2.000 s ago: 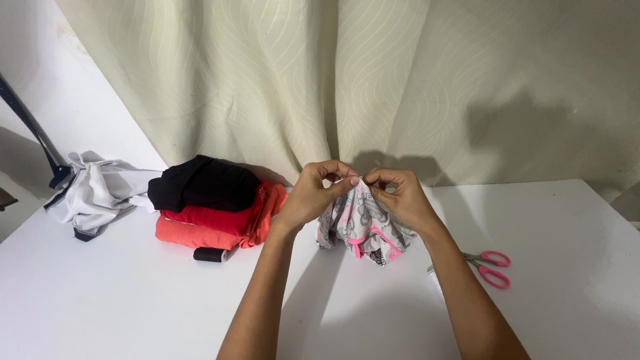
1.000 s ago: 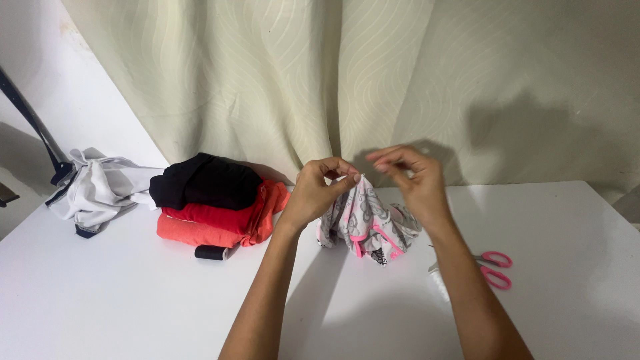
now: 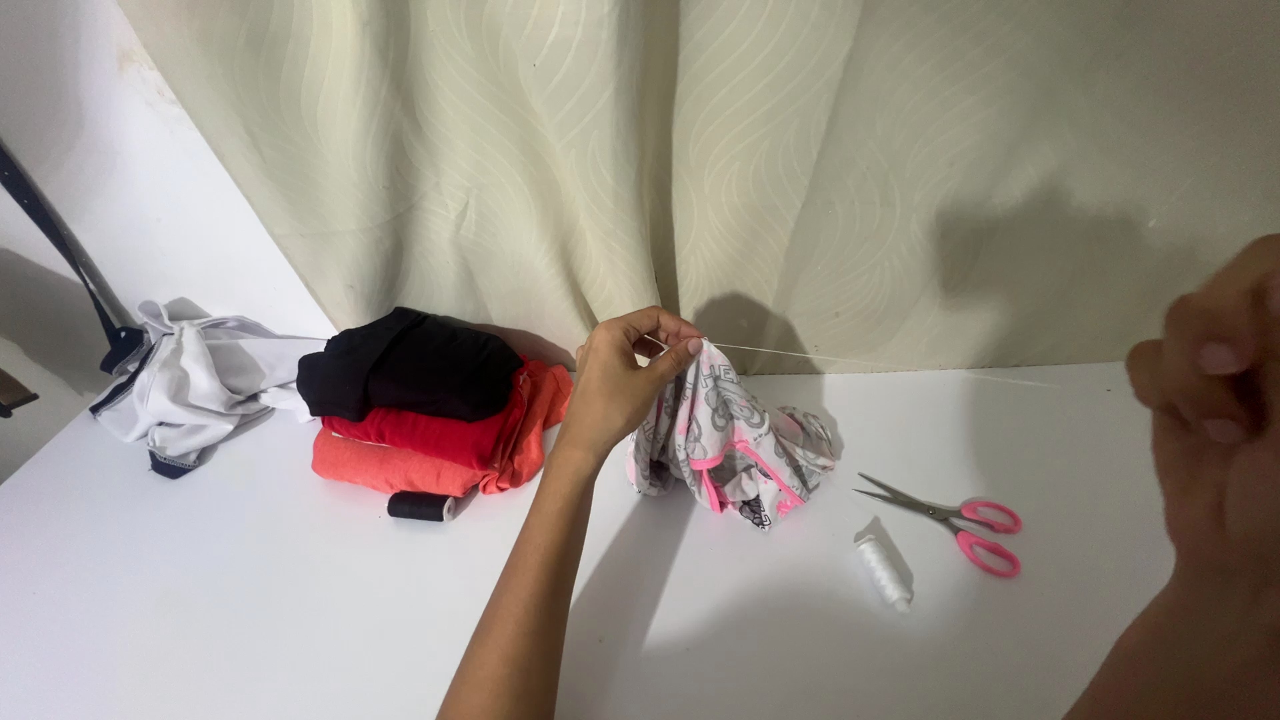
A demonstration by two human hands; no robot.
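Note:
Pinched between the thumb and forefinger of my left hand [image 3: 640, 380] is the top of a white and grey printed cloth garment [image 3: 735, 430] with pink trim, its lower part resting on the table. A pale thread [image 3: 800, 354] runs from that pinch towards my right hand [image 3: 1215, 390], which is raised at the right edge with curled fingers. The thread fades from sight before it reaches those fingers, and a needle cannot be made out. To the right of the garment lie pink-handled scissors [image 3: 940, 515], blades parted, and a spool of white thread [image 3: 884, 573].
Folded black cloth [image 3: 420, 365] lies on red [image 3: 430, 430] and orange cloth [image 3: 390, 465] at the left, with a black thread spool [image 3: 420, 507] in front. Farther left is a crumpled white garment [image 3: 200, 375] with dark trim. A pale curtain [image 3: 520, 180] hangs behind the white table [image 3: 250, 610].
My right hand has moved away from the garment to the far right, and a stretched thread now shows. My left hand keeps its pinch on the cloth.

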